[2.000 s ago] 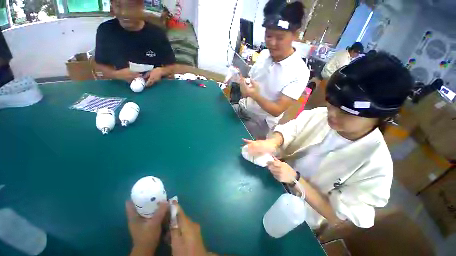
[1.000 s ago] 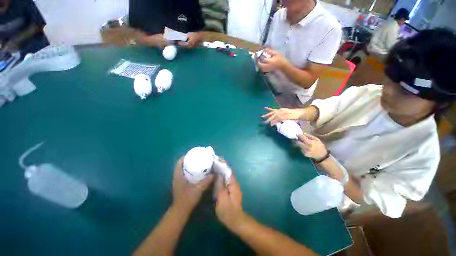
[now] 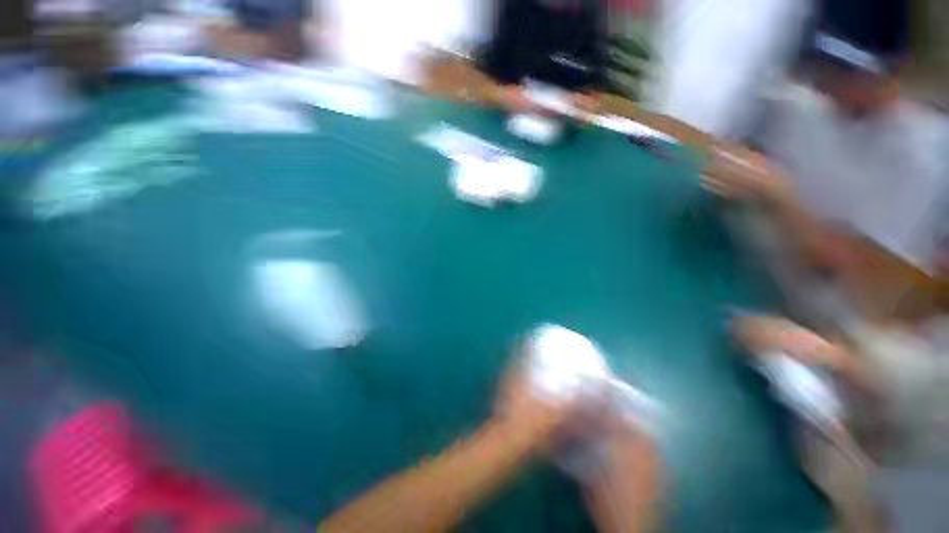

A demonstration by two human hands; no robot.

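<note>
The frame is strongly blurred. My left hand (image 3: 528, 410) is closed around a white light bulb camera (image 3: 565, 362) above the green table (image 3: 416, 416). My right hand (image 3: 622, 464) is beside it, closed on a white cleaning cloth (image 3: 635, 404) against the camera's right side. The camera's lens face and screw base cannot be made out.
A wash bottle (image 3: 309, 302) lies to the left. White cameras (image 3: 494, 179) sit by a label sheet (image 3: 450, 140) farther back. Pale green pieces (image 3: 120, 167) are at far left, a pink stool (image 3: 92, 474) at lower left. A neighbour's hand (image 3: 796, 341) holds a white object at right.
The view has swung left, so the table things and my hands appear farther right. The pink stool and green pieces have come into view. My hands still hold the camera and cloth.
</note>
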